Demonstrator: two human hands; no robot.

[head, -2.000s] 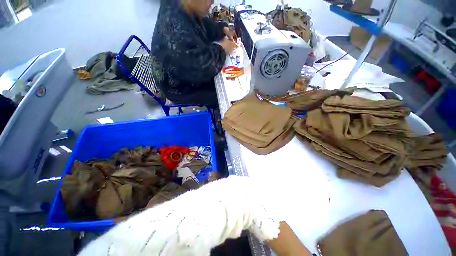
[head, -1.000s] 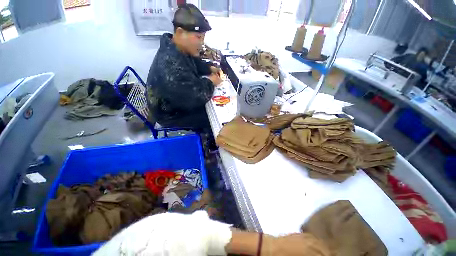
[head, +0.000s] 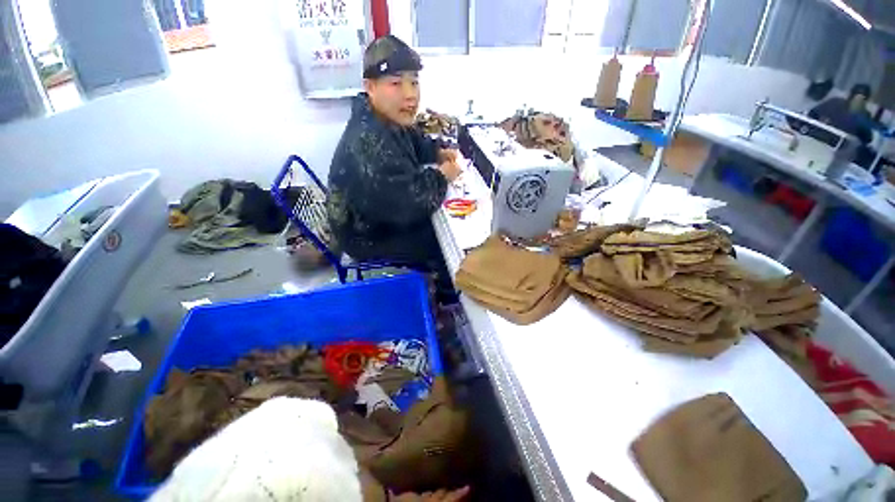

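Observation:
A brown squarish pocket piece (head: 718, 453) lies flat on the white table at the lower right, with a narrow brown strip (head: 608, 487) to its left. My left arm, in a white fluffy sleeve, reaches over the blue crate. Only a blurred bit of my left hand (head: 432, 494) shows at the bottom edge, just below brown fabric (head: 424, 436) at the crate's right side; its grip is hidden. My right hand is not in view.
A neat stack of brown pieces (head: 515, 278) and a looser heap (head: 667, 279) lie farther along the table (head: 589, 377). The blue crate (head: 294, 306) stands left of the table. A seated coworker (head: 383, 186) is behind a second machine (head: 530, 193).
My left arm has moved left and back from the pocket piece on the table to over the crate. The narrow strip now shows. The coworker's head has turned towards me.

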